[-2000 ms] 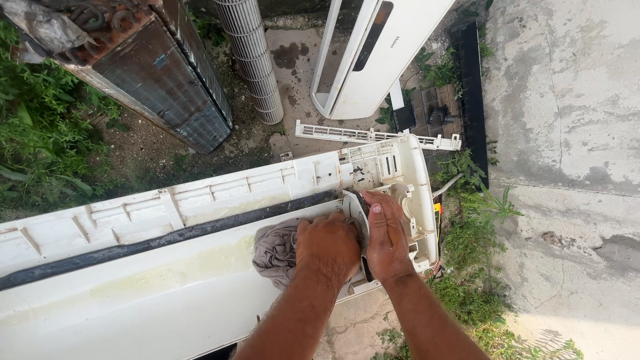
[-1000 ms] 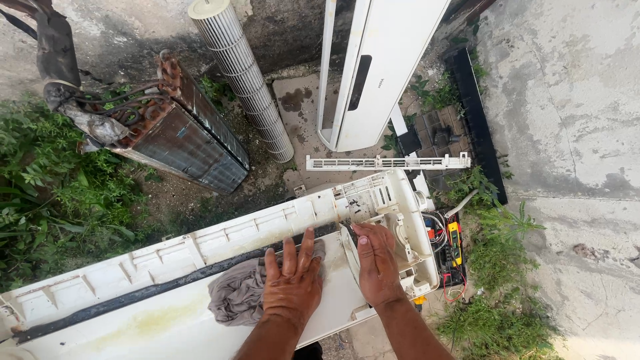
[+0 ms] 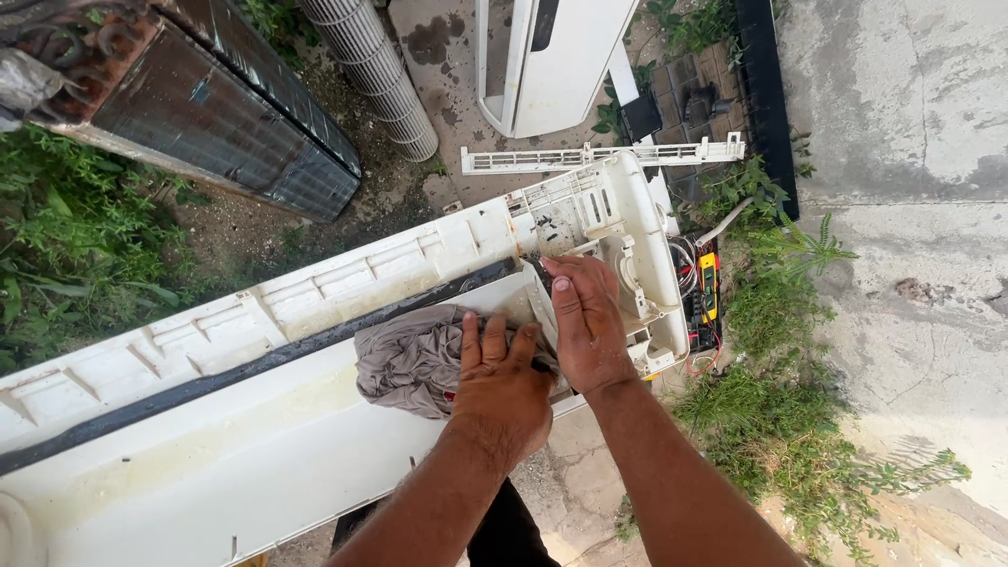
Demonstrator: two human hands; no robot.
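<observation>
A long white plastic air conditioner chassis lies slantwise below me, with a dark foam strip along its channel. My left hand presses down on a crumpled grey cloth, fingers spread over its right part, close to the chassis's raised inner partition. At that partition my right hand rests with its fingers together and bent; its palm side and anything beneath it are partly hidden. Right of it are the moulded brackets of the chassis end.
A finned heat exchanger coil stands upper left, beside a cylindrical blower fan. Beyond the chassis are a white front cover and a slotted plastic strip. A yellow and black meter with wires sits at right, near weeds.
My left hand and the cloth have moved right along the chassis since one second ago, up to the partition. My right hand stays by the partition.
</observation>
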